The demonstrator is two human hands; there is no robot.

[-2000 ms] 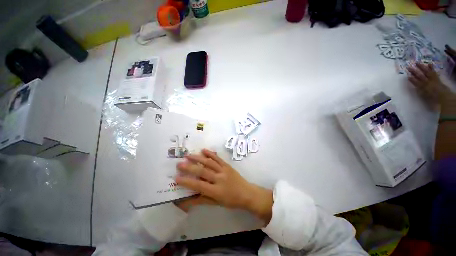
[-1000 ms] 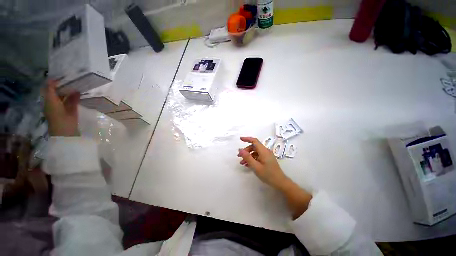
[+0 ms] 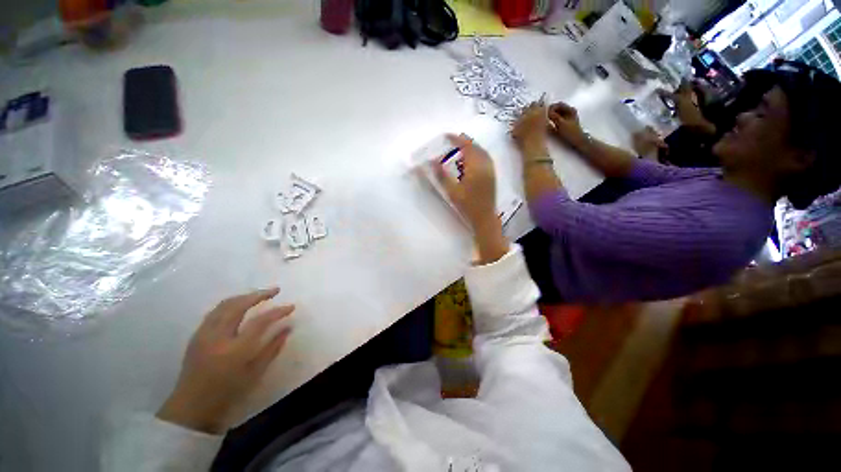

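A white product box [image 3: 432, 168] with a dark blue flap edge stands at the right of the table. My right hand [image 3: 470, 182] is on it, fingers over its top, and hides most of it. My left hand [image 3: 230, 355] is empty above the front of the table, fingers apart. A small group of white plastic hangers [image 3: 295, 221] lies on the table in front of me, between my hands and further back.
Crumpled clear film [image 3: 111, 240] lies at the left, beside another white box [image 3: 28, 147]. A phone [image 3: 152, 101] lies behind. A hanger heap [image 3: 493, 81] is before a person in purple [image 3: 645, 230] at right. A dark bag [image 3: 404, 20] is at the back.
The view has swung right. My left hand has let go of the box it held at the far left and come back. My right hand has moved from beside the hangers onto the right-hand box.
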